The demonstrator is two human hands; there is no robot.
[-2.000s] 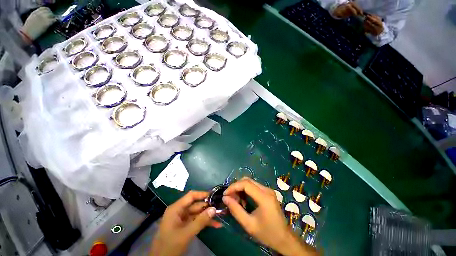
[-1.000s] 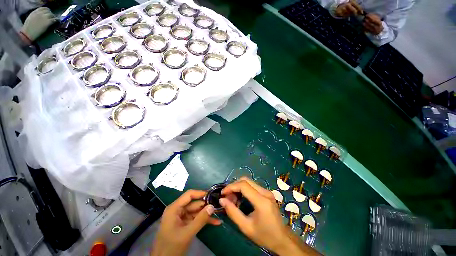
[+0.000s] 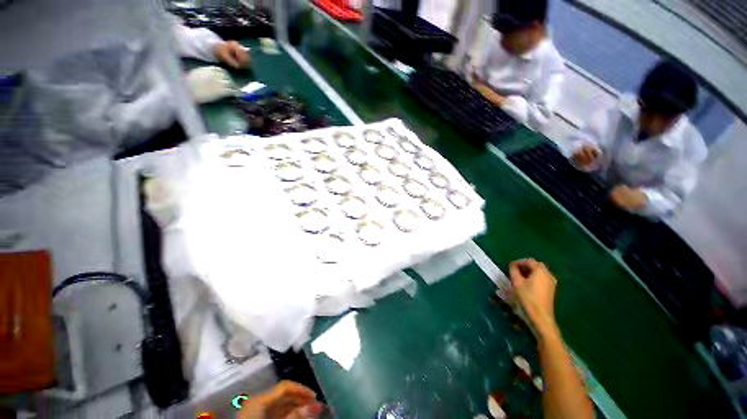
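My right hand (image 3: 534,286) is raised over the green mat's far edge beside the conveyor, fingers bunched; whether it holds something small cannot be told. My left hand (image 3: 282,401) is blurred and cut off by the bottom edge, near the machine base; its grip cannot be told. A round ring-like piece (image 3: 391,411) lies on the green mat (image 3: 409,344) at the bottom edge, partly cut off. Pale display modules (image 3: 495,405) lie at the lower right, partly behind my right forearm. The white foam tray (image 3: 368,260) holds rows of silver watch cases (image 3: 329,248).
A white paper scrap (image 3: 337,340) lies on the mat. The orange-brown press fixture (image 3: 24,319) is at far left. The green-lit button (image 3: 239,401) is left of my left hand. Two people in white coats sit across the conveyor (image 3: 524,221); another person's hands show at upper left.
The view has swung up and left. My hands have parted and no longer hold the ring between them. My right hand has moved far forward and right; my left hand is lower left.
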